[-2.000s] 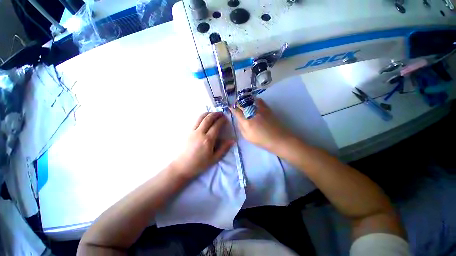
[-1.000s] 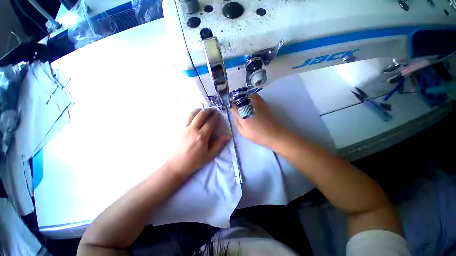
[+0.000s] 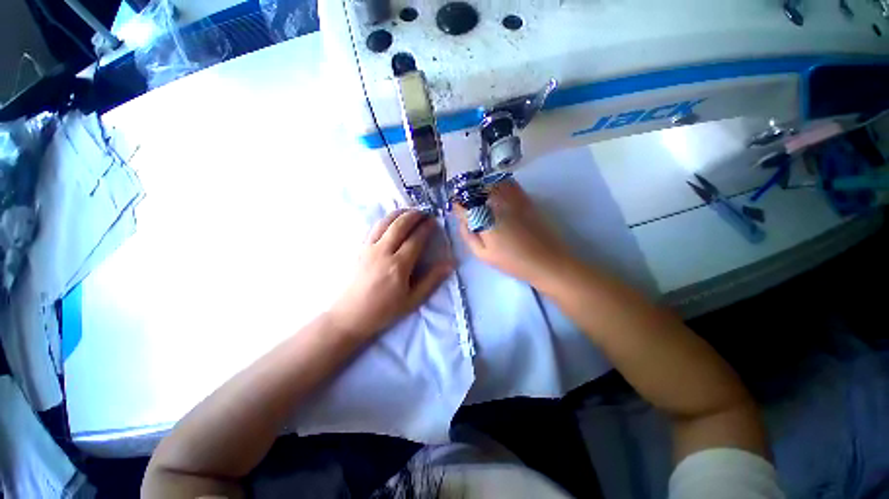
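Note:
A pale lilac fabric panel (image 3: 507,322) lies under the sewing machine head (image 3: 585,58), with a narrow folded edge running from the needle area towards me. The presser foot and needle area (image 3: 436,203) is at the panel's far end, small and partly hidden. My left hand (image 3: 398,268) lies flat on the cloth just left of the seam, fingertips near the presser foot. My right hand (image 3: 507,234) is on the cloth right of the seam, its fingers partly hidden behind the machine's thread tension parts; its grip cannot be told.
Thread snips (image 3: 726,207) lie right of the machine head, near scissors with blue handles (image 3: 843,175). Stacked cut pieces (image 3: 93,214) are at the left edge of the white tabletop (image 3: 224,195). Clear plastic bags (image 3: 175,44) lie at the upper left.
The folded edge has moved slightly towards the machine, and cloth now shows bunched beyond the presser foot at its left. Both hands stay nearly in place beside the seam.

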